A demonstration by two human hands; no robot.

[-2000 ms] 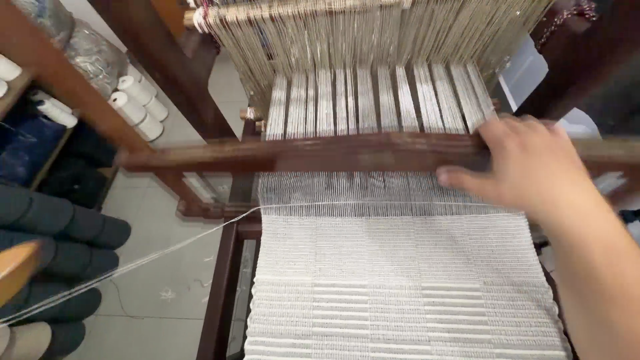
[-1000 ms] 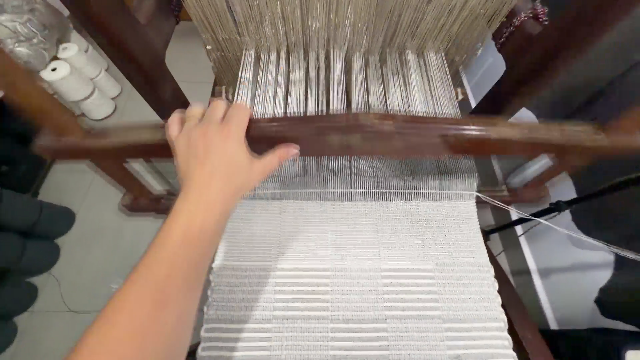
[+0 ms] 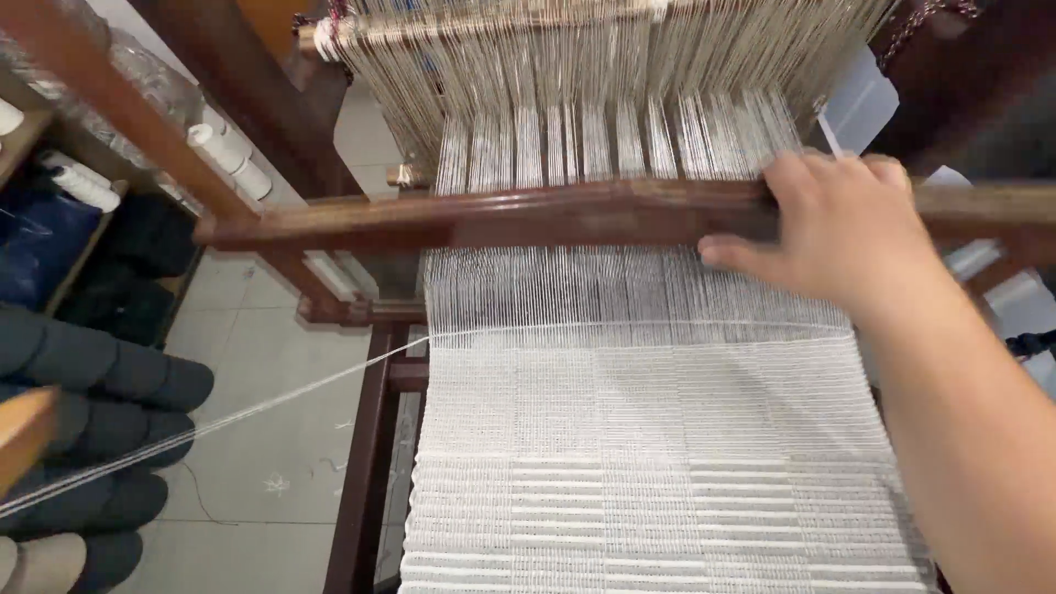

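My right hand (image 3: 841, 223) grips the dark wooden beater bar (image 3: 577, 216) of a floor loom near its right part, fingers over the top and thumb along the front. Below the bar, a white weft yarn (image 3: 627, 327) crosses the grey-white warp threads (image 3: 544, 289) just above the edge of the woven white cloth (image 3: 643, 412). That yarn runs out past the cloth's left edge toward a blurred wooden tool, perhaps a shuttle (image 3: 25, 433), at the left frame edge. My left hand is out of view.
Behind the bar stand the string heddles (image 3: 577, 74). Dark yarn cones (image 3: 99, 355) lie stacked at left, with white yarn cones (image 3: 231, 161) above them. The loom's side beam (image 3: 363, 462) runs beside the cloth over a tiled floor (image 3: 264, 396).
A second ago my left hand was on the beater bar and the weft yarn trailed right; now my right hand holds the bar and the yarn trails left. The view has shifted.
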